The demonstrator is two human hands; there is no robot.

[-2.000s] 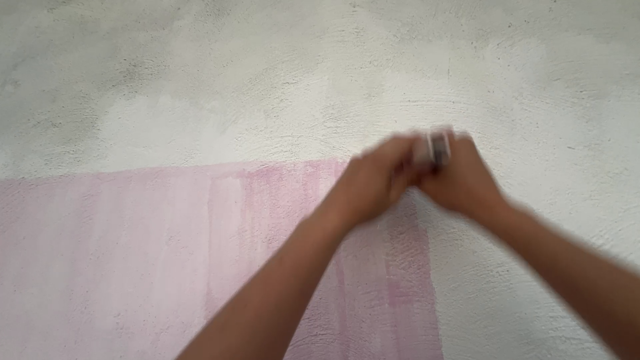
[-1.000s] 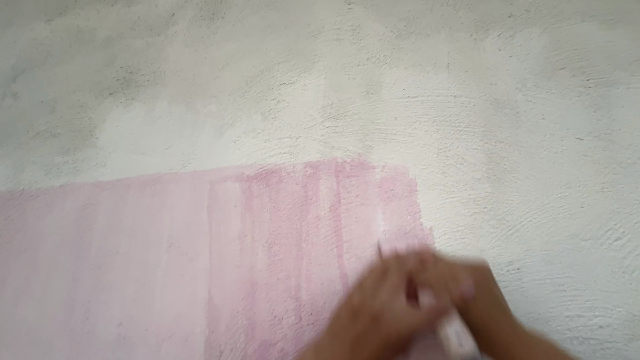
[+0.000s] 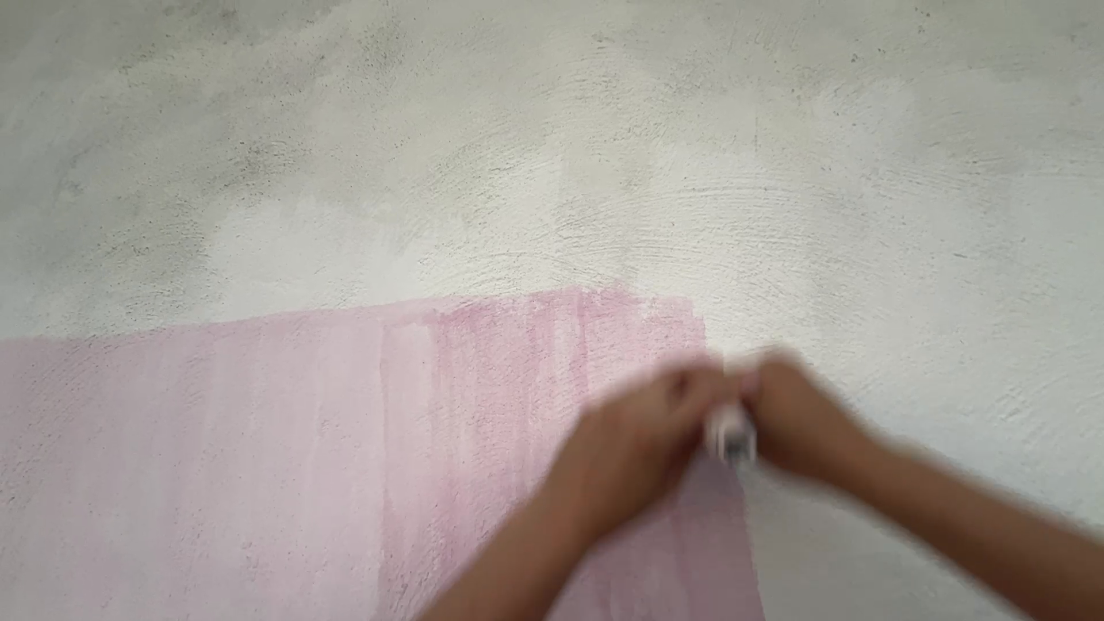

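Note:
Both hands meet at the right edge of a pink painted area (image 3: pixel 285 448) on the wall. My left hand (image 3: pixel 642 431) and my right hand (image 3: pixel 789 410) are closed around a pale handle (image 3: pixel 731 435), whose end points toward me between them. It looks like a paintbrush handle; the working end is hidden behind the fingers. Motion blurs the hands and the handle.
A rough plastered wall (image 3: pixel 776 198), whitish with grey patches, fills the view above and to the right of the pink. The pink bears vertical streaks, darker toward its right side, and its upper right corner is uneven.
Both hands went down from the pink area's top edge, then came partway back up along its right side, the handle still between them. Pink now shows at the upper right corner, where the hands were first.

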